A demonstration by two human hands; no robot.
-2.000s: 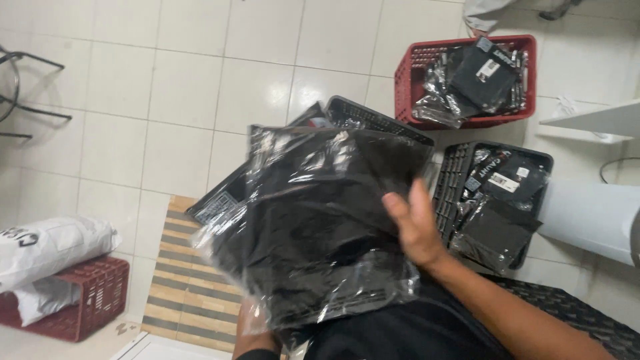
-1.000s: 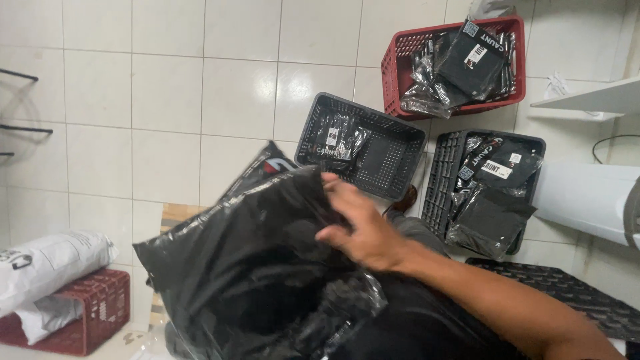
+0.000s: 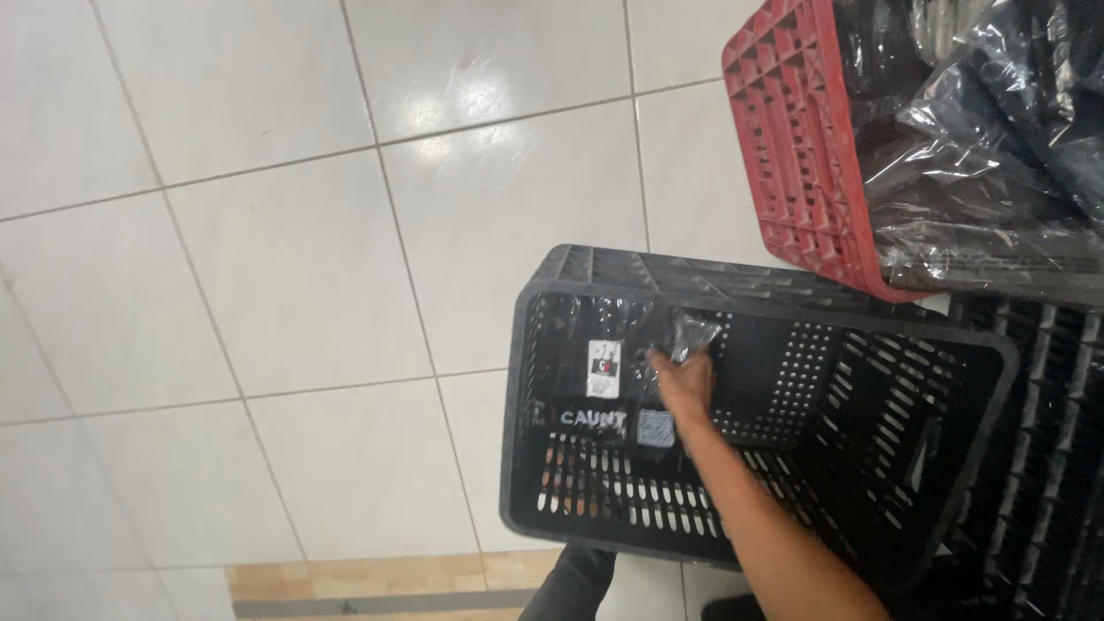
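Note:
My right hand [image 3: 686, 379] reaches down into a black perforated plastic crate [image 3: 862, 323]. Its fingers are closed on the right edge of a dark item in a clear plastic bag [image 3: 569, 362], which lies at the crate's left end. The bag bears a white label, printed lettering and a square printed code. My left hand is out of view.
A red plastic crate [image 3: 798, 138] holding dark bagged goods stands beyond the black one at upper right. Another black ribbed crate [image 3: 1031, 414] is at the right edge. A leg in dark trousers [image 3: 573, 586] and a wooden slatted board [image 3: 405, 578] show at the bottom.
The dark bagged bundle seen in my hands earlier is out of view. My right hand has moved down into the black crate and onto the bag there. The view has come much closer to the crates.

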